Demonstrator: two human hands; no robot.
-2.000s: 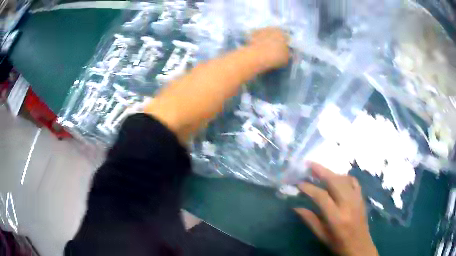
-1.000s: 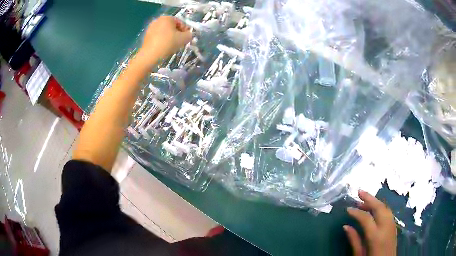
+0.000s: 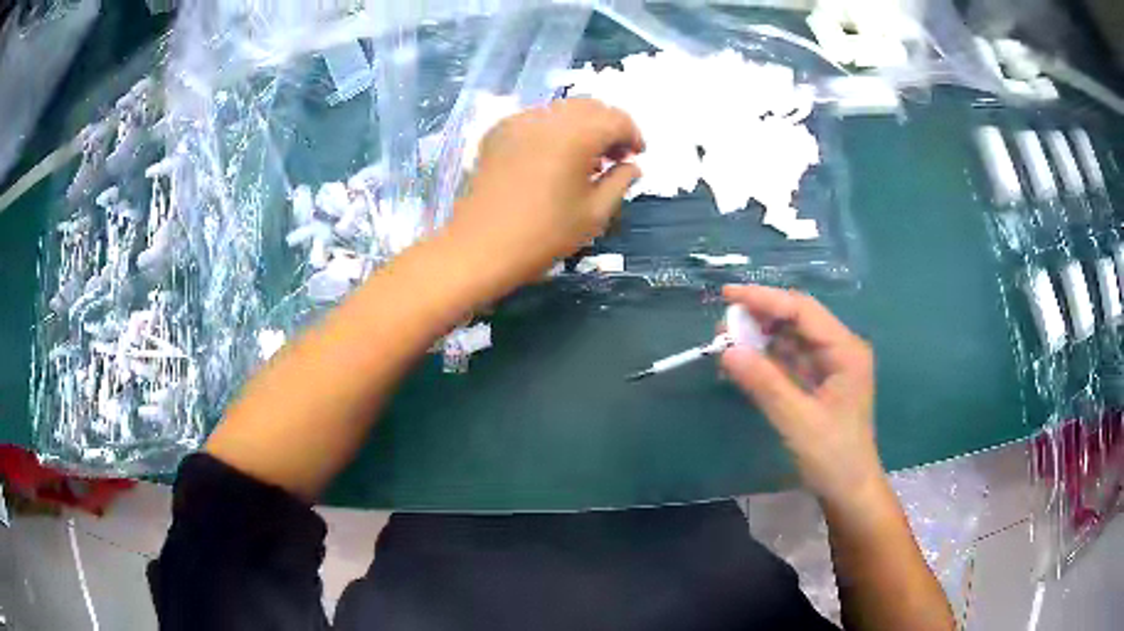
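Observation:
My right hand (image 3: 807,382) holds a stick part (image 3: 682,359) by its white block between thumb and fingers; its thin shaft points left with a dark tip. My left hand (image 3: 549,166) is at the left edge of the bright pile of small white pieces (image 3: 727,117), with thumb and index finger close together; whether a piece is between them cannot be told. Small white pieces (image 3: 602,263) lie just below the pile.
A clear tray crowded with white sticks (image 3: 117,321) is at the left. Frosted caps (image 3: 339,228) and plastic bags (image 3: 425,74) lie beside it. White oblong units (image 3: 1045,308) stand in rows at the right. Cream parts (image 3: 863,31) are at the far side.
The view has swung right. My left hand has moved from the stick tray to the white pile. My right hand has left the pile's near edge and now holds a stick part.

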